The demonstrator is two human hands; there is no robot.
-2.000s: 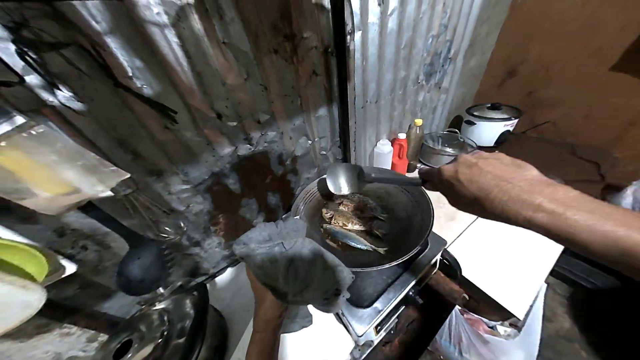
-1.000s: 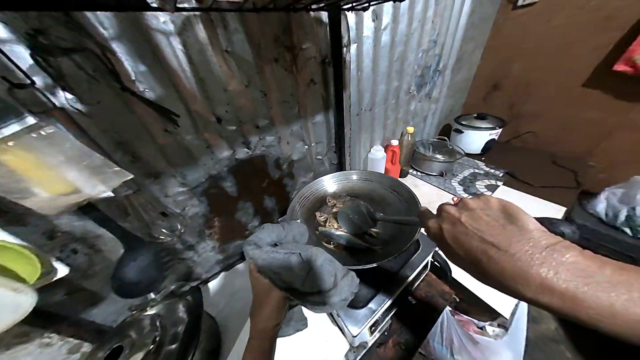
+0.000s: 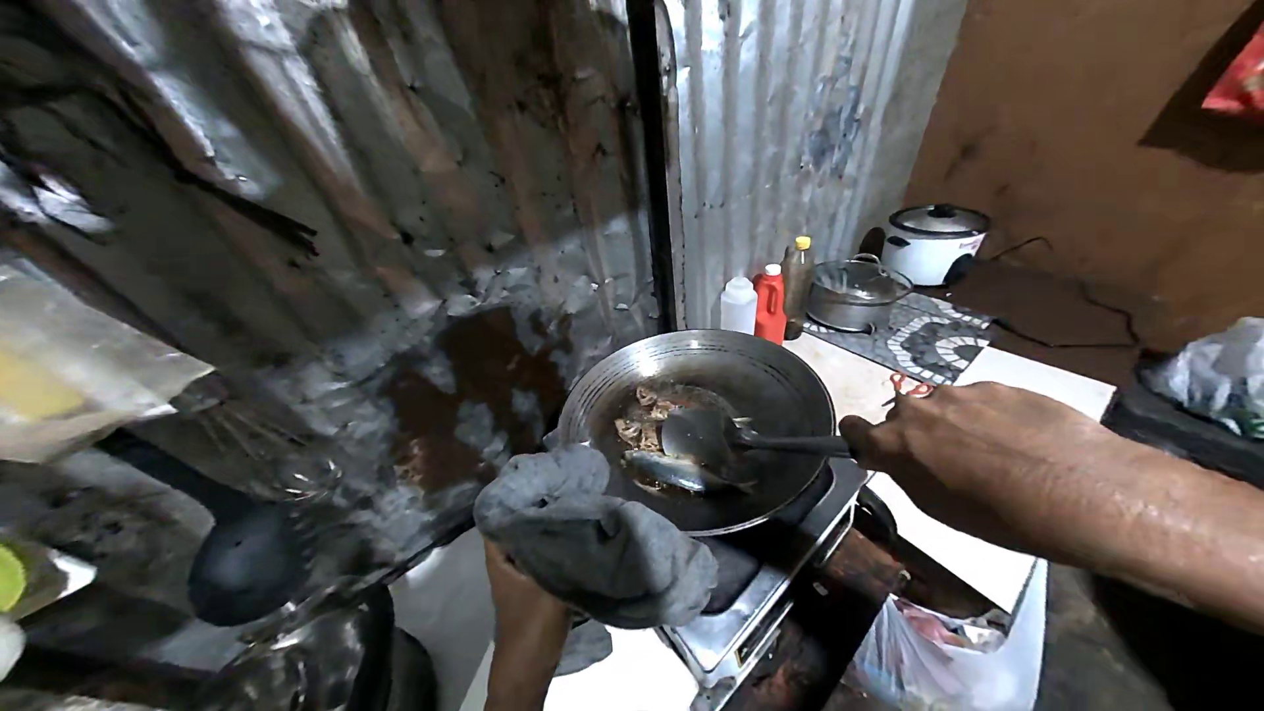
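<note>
My right hand (image 3: pixel 948 444) grips the dark handle of a cooking turner (image 3: pixel 699 436), whose blade rests among the food in a metal wok (image 3: pixel 795 395). Beside and partly under the blade lie a silvery fish (image 3: pixel 667 468) and browned pieces (image 3: pixel 642 420). The wok sits on a gas stove (image 3: pixel 726 642). My left hand (image 3: pixel 528 573) is at the wok's near left rim, mostly hidden by a gray cloth (image 3: pixel 602 538) that it holds; whether the cloth is clamped on the rim or a handle cannot be seen.
Behind the wok stand a white bottle (image 3: pixel 739 306), a red bottle (image 3: pixel 770 304), a yellow-capped bottle (image 3: pixel 798 286), a lidded glass pot (image 3: pixel 857 296) and a rice cooker (image 3: pixel 936 247). A plastic bag (image 3: pixel 908 662) hangs right of the stove. A black ladle (image 3: pixel 247 568) hangs at left, near corrugated metal.
The turner has gone from above the wok's far rim down into the food, with my right hand lower. The wok looked more tilted two seconds ago. The cloth stays in my left hand.
</note>
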